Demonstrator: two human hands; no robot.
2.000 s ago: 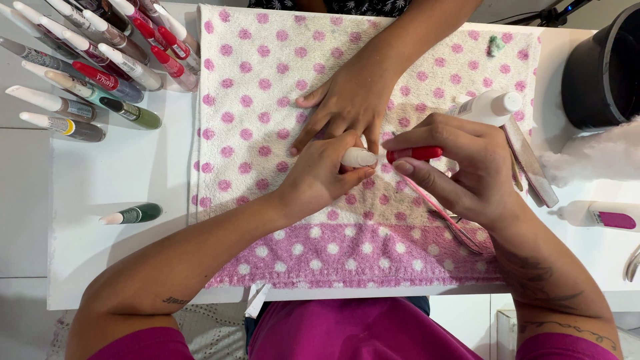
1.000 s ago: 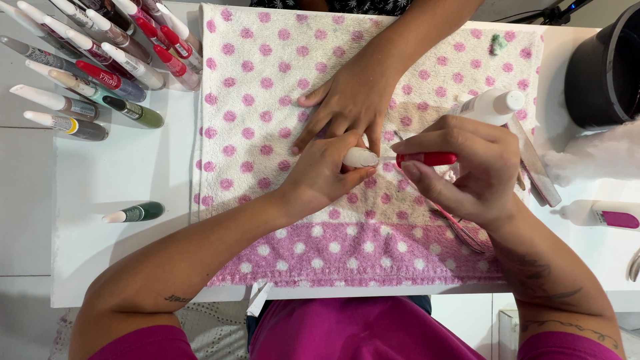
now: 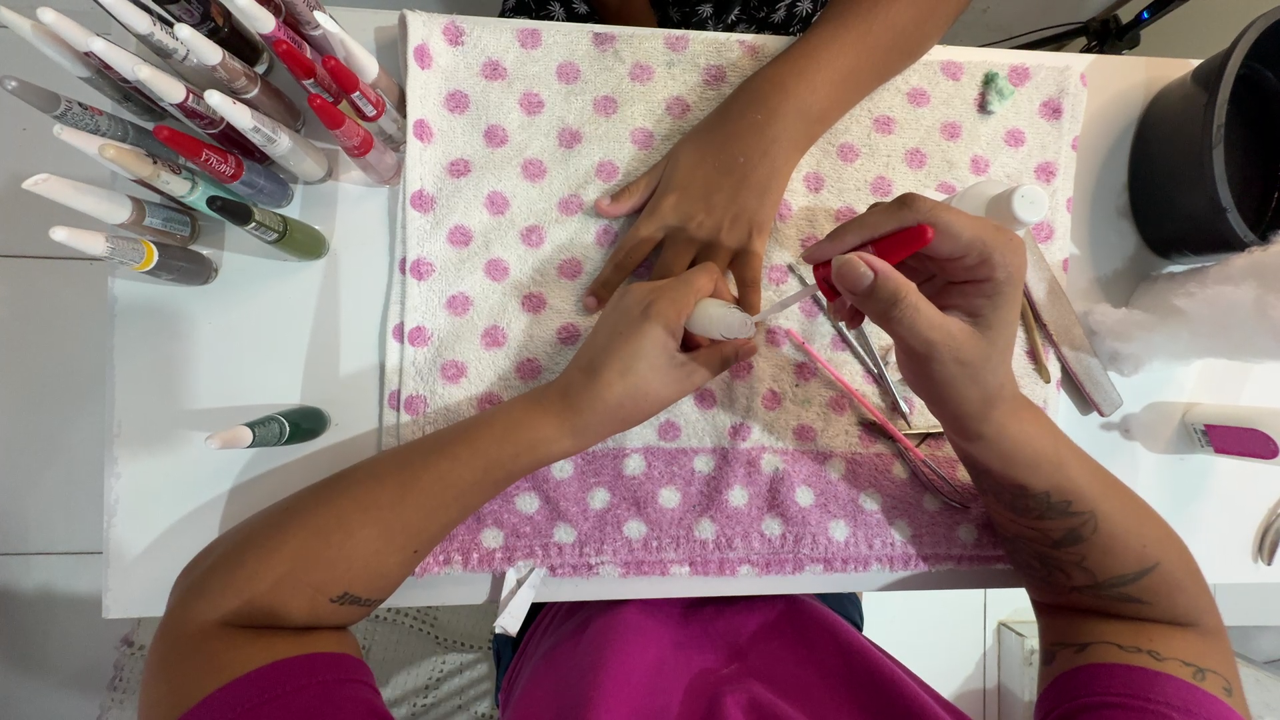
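Observation:
My left hand (image 3: 650,350) holds a whitish nail polish bottle (image 3: 720,320) on its side, mouth to the right, close against the fingers of another person's hand (image 3: 705,200), which lies palm down on a dotted towel (image 3: 530,240). Between the fingertips of my right hand (image 3: 930,290) is a red cap (image 3: 890,252) whose brush (image 3: 787,302) points down-left, its tip close to the other person's fingertip. Whether it touches the nail is hidden. Below the brush lie a pink stick (image 3: 850,385) and metal nippers (image 3: 870,350).
Many polish bottles (image 3: 240,170) stand at the upper left, a dark green one (image 3: 270,427) lower down. Right of my right hand are a white bottle (image 3: 1000,203), nail files (image 3: 1070,340), cotton (image 3: 1170,310), a black bucket (image 3: 1180,160) and a white-and-pink bottle (image 3: 1235,430).
The red cap, held near the bottle's mouth before, has moved right and tilted up, and its brush now shows out of the bottle. My left hand and the other person's hand have stayed about the same.

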